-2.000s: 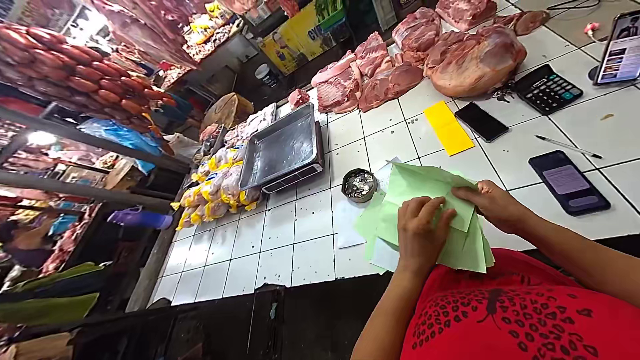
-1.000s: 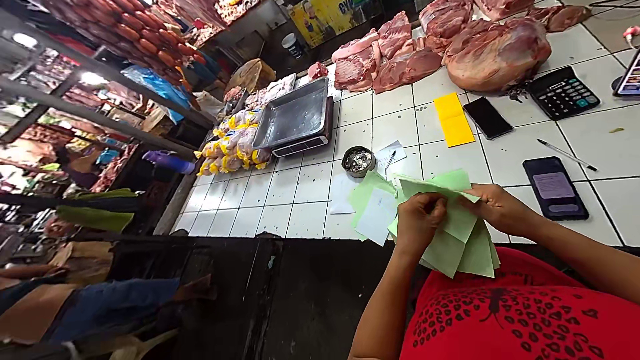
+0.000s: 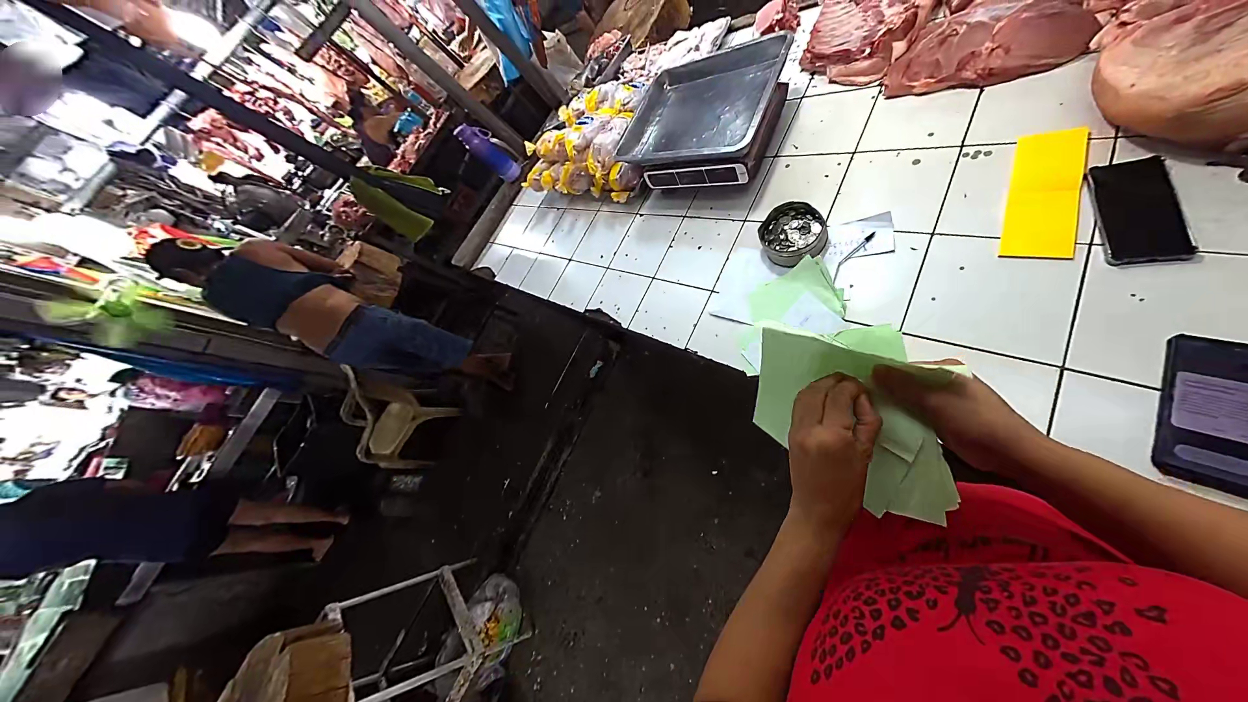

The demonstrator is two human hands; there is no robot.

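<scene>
My left hand (image 3: 834,439) has its fingers closed on the green paper slips (image 3: 795,375), near their left part. From the right, my right hand (image 3: 951,409) grips the same bunch, its fingers partly hidden by the paper. Several slips fan out below my hands. More green and white slips (image 3: 809,297) lie on the tiled counter (image 3: 985,292) just beyond. A round metal tin (image 3: 792,234) with what look like coins stands behind them, and a pen (image 3: 856,251) rests on a white paper to its right.
A digital scale with a metal tray (image 3: 707,97) stands near bagged goods with yellow ties (image 3: 585,146). Raw meat (image 3: 994,44) lies at the counter's back. Rightward are a yellow paper (image 3: 1043,195), a black phone (image 3: 1141,210) and another phone (image 3: 1209,409). People, a plastic chair (image 3: 395,424) and stalls are at left.
The view has swung left, showing more of the aisle. Both hands still hold the green slips, and the fingers of my left hand have shifted on them.
</scene>
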